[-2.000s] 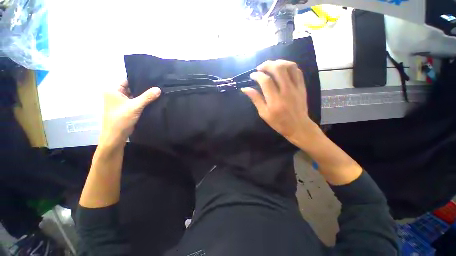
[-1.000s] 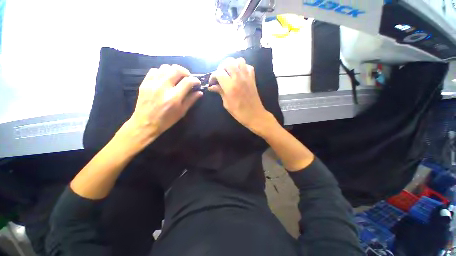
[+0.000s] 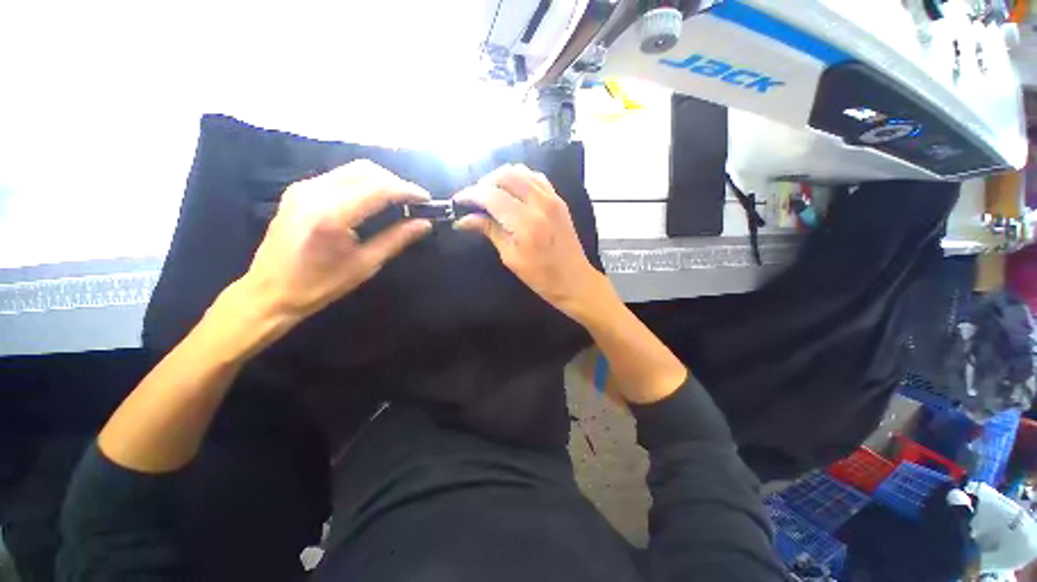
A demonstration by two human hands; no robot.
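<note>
A black garment panel (image 3: 375,296) lies over the table's front edge and hangs towards my lap. My left hand (image 3: 330,233) pinches a narrow black strap from the left, just above the panel. My right hand (image 3: 525,233) pinches the strap from the right. A small silver buckle (image 3: 429,210) shows on the strap between my fingertips. My fingers hide the strap ends beside the buckle. The fainter strap row further left is hard to see against the cloth.
A white JACK sewing machine head (image 3: 751,68) stands at the upper right, its needle area (image 3: 557,111) behind the panel. A black flat oblong object (image 3: 697,171) and yellow handles (image 3: 622,96) lie beneath it. Black cloth (image 3: 819,330) hangs right. Blue and red baskets (image 3: 859,468) are at lower right.
From spread positions on the panel, both hands came together at the buckle, my left hand moving in from the panel's left side. The buckle now shows between the fingertips. The view shifted right.
</note>
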